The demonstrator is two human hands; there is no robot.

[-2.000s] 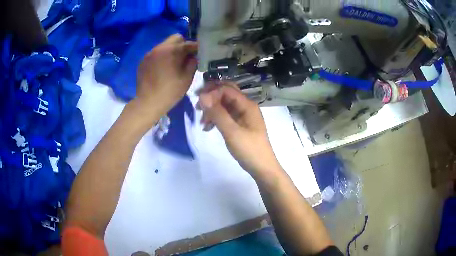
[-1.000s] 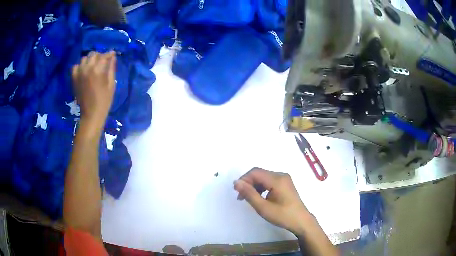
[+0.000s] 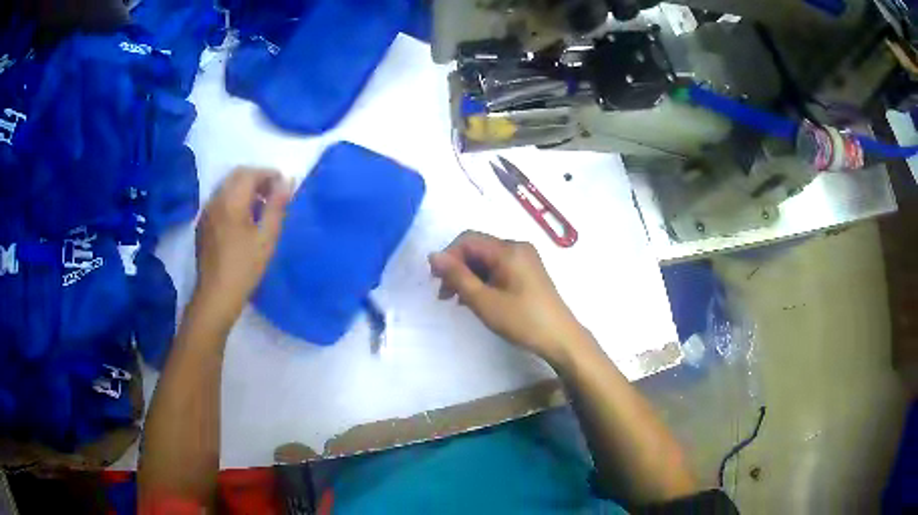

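Note:
A blue pouch (image 3: 347, 236), plain side up and slightly blurred, is tilted over the white table in front of me. A short dark strap with a pale end (image 3: 375, 324) hangs from its lower right edge. My left hand (image 3: 240, 236) pinches its left edge with thumb and fingers; the exact grip is blurred. My right hand (image 3: 503, 287) is right of the pouch, not touching it, loosely curled with nothing visible in it. Red-handled thread snips (image 3: 539, 204) lie on the table below the sewing machine's needle area (image 3: 513, 116).
Another blue pouch (image 3: 327, 65) lies at the back of the white table (image 3: 453, 377). A heap of blue pouches (image 3: 75, 231) fills the left. The sewing machine (image 3: 695, 151) stands at upper right, with blue tape passing a pink-patterned roll (image 3: 830, 148). A loose thread hangs near the needle area.
My left hand went to the heap and came back with a blue pouch. My right hand moved away from the needle area, where the snips now show lying on the table. The view shifted.

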